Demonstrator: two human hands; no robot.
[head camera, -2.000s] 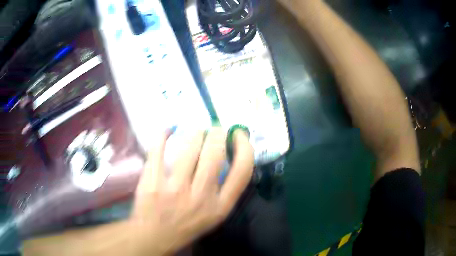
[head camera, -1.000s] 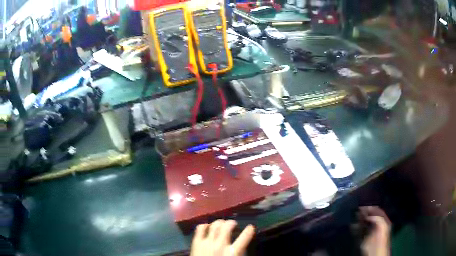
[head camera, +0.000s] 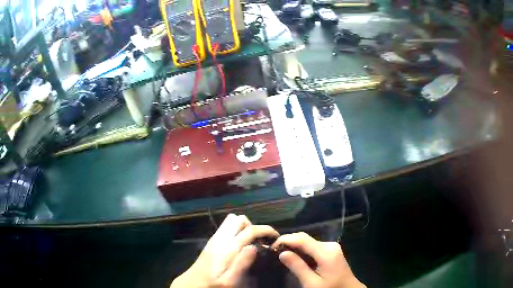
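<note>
My left hand and my right hand are together below the bench's front edge. Their fingertips pinch a small dark item, with a small shiny spot between them. It may be a connector or lead end; the fingers cover most of it. The charger unit, dark blue with a pale label face, lies on the bench. The white power strip lies to its left, with a black plug in its upper end. The dark-red test box is left of the strip.
Two yellow-edged multimeters stand on the shelf behind the box, with red leads hanging down. Thin wires hang over the bench edge near the charger. Dark corded units are at the left. A pale unit lies at the right.
My hands have come together at a small dark item; a second ago they were apart. The view has shifted, and the bench now sits higher and farther left in it.
</note>
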